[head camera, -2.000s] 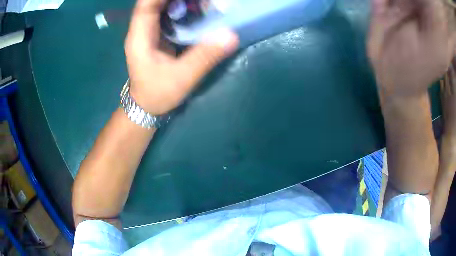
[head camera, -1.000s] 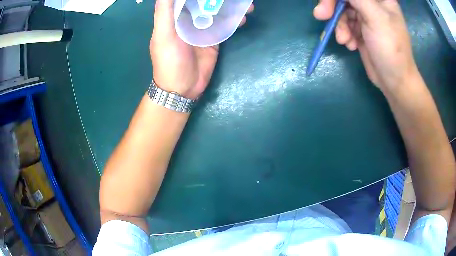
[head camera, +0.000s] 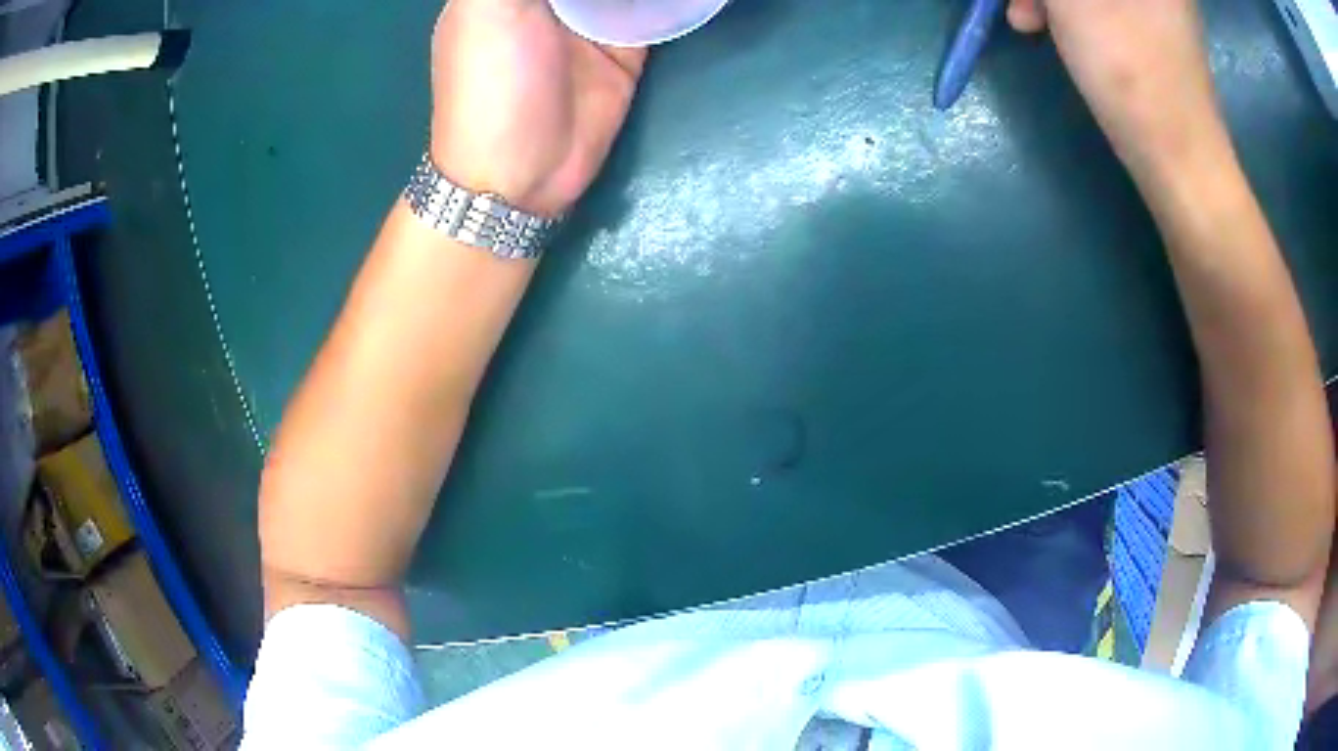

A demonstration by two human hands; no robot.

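Note:
The translucent plastic housing is cut off by the top edge of the picture; only its rounded end shows. My left hand is under and beside that end and holds it, its fingers partly out of the picture. My right hand is at the top right, also cut off by the top edge. The dark blue tapered handle of the brush points down and left from it, tip above the glossy green bench top. The other end of the brush is out of view.
The dark green bench top has a curved pale front edge close to my body. Blue-framed shelving with brown boxes stands at the left. A pale curved bar is at the upper left. A white object lies at the upper right.
Both hands, the housing and the blue handle sit higher in the picture and are more cut off. A second ago more of the housing, with its round socket, showed. The white paper at upper left is out of view.

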